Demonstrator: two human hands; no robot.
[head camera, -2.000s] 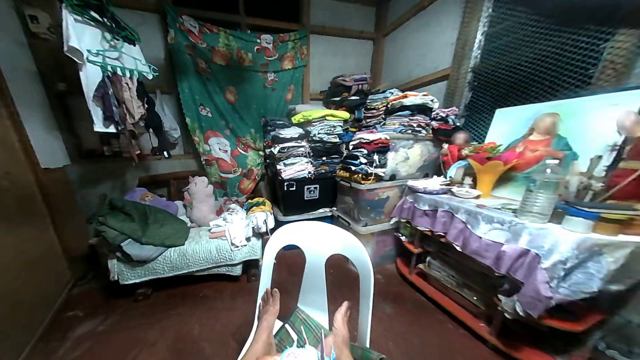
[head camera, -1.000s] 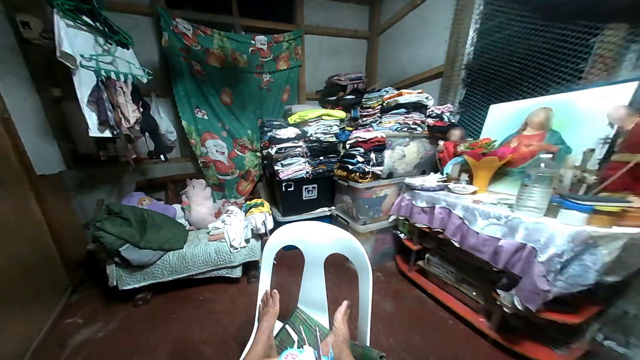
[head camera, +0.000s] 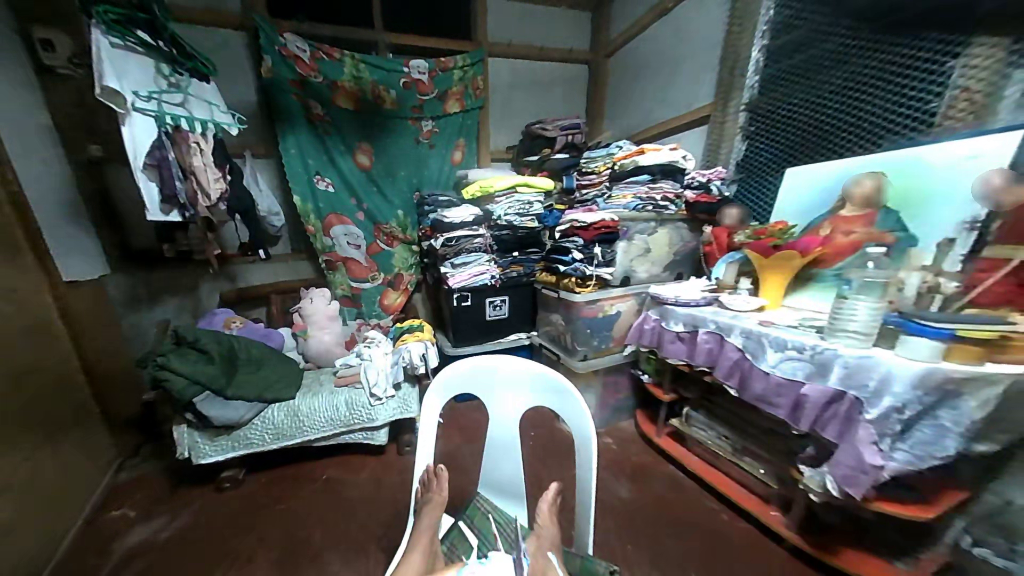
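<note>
Neither of my hands shows clearly; both seem to be below the bottom edge. My bare left foot (head camera: 432, 500) and bare right foot (head camera: 548, 520) rest up on a white plastic chair (head camera: 506, 372). Between the feet, a light blue and white item (head camera: 490, 565) is cut off by the bottom edge. Thin pale strips and a dark, narrow pointed piece (head camera: 518, 548) stick up near it; what they are I cannot tell. Under them, a green checked cloth (head camera: 474, 532) lies over the seat.
Left, a low padded bench (head camera: 344, 408) holds a dark green cloth bundle and plush toys. Behind the chair, storage bins (head camera: 588, 320) carry piled folded clothes. Right, a cloth-covered table (head camera: 760, 344) bears a water bottle (head camera: 860, 300) and a vase (head camera: 776, 276). Red floor (head camera: 320, 512) surrounds the chair.
The thin pieces between the feet have shifted and stand at different angles. The feet and the chair have stayed in place.
</note>
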